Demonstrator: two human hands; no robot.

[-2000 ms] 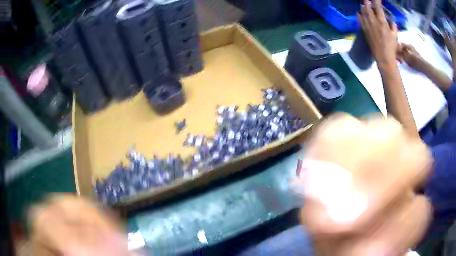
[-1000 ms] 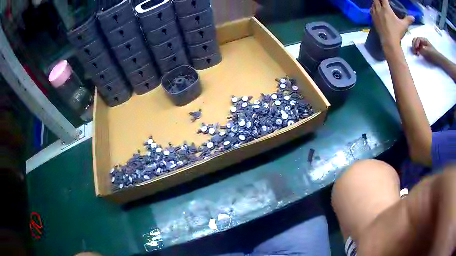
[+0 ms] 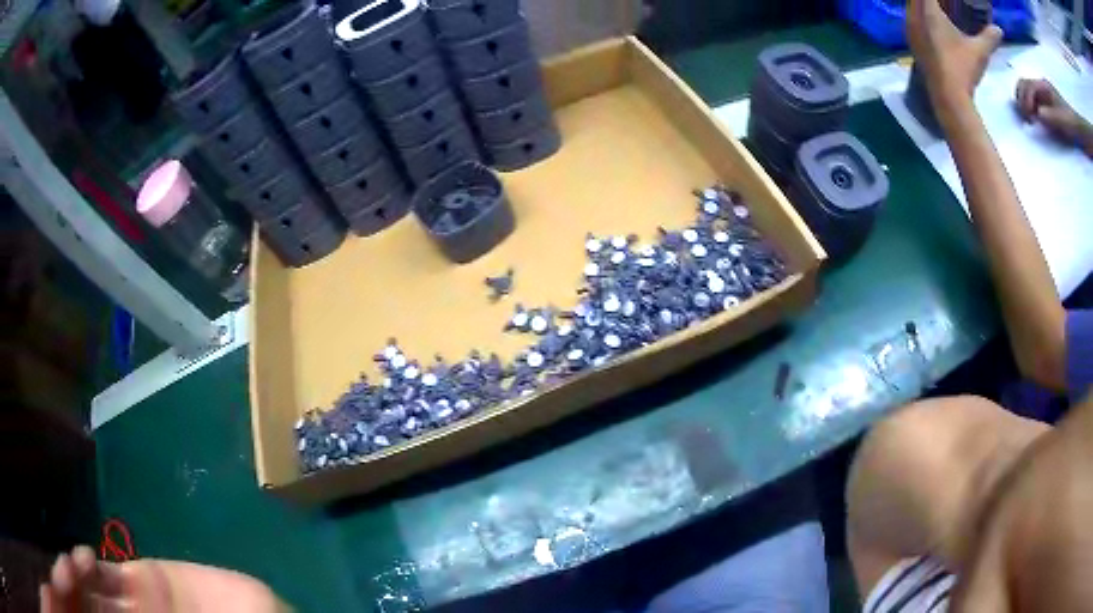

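A shallow cardboard tray [image 3: 536, 426] lies in front of me. Heaps of small dark inserts with pale discs [image 3: 623, 299] lie along its near side; one loose insert [image 3: 500, 284] lies apart. A single dark grey housing [image 3: 464, 212] stands open side up, its central post showing. Stacked housings [image 3: 348, 150] rise at the tray's far left. My left hand [image 3: 156, 587] is at the bottom left edge, partly cut off, with no object seen in it. My right hand [image 3: 947, 491] appears large and blurred at the lower right, cut off; its fingers cannot be made out.
Two short housing stacks [image 3: 843, 175] stand right of the tray. Beyond them, another person's hand [image 3: 953, 54] holds a dark housing over a white sheet [image 3: 1019, 156]. A pink-lidded bottle [image 3: 198, 222] and pale metal upright [image 3: 102, 228] are at left. Red loops [image 3: 116, 541] lie near my left hand.
My left hand has come further into view at the bottom left. My right hand has shifted towards the lower right since the first frame. The single housing and loose insert remain in place.
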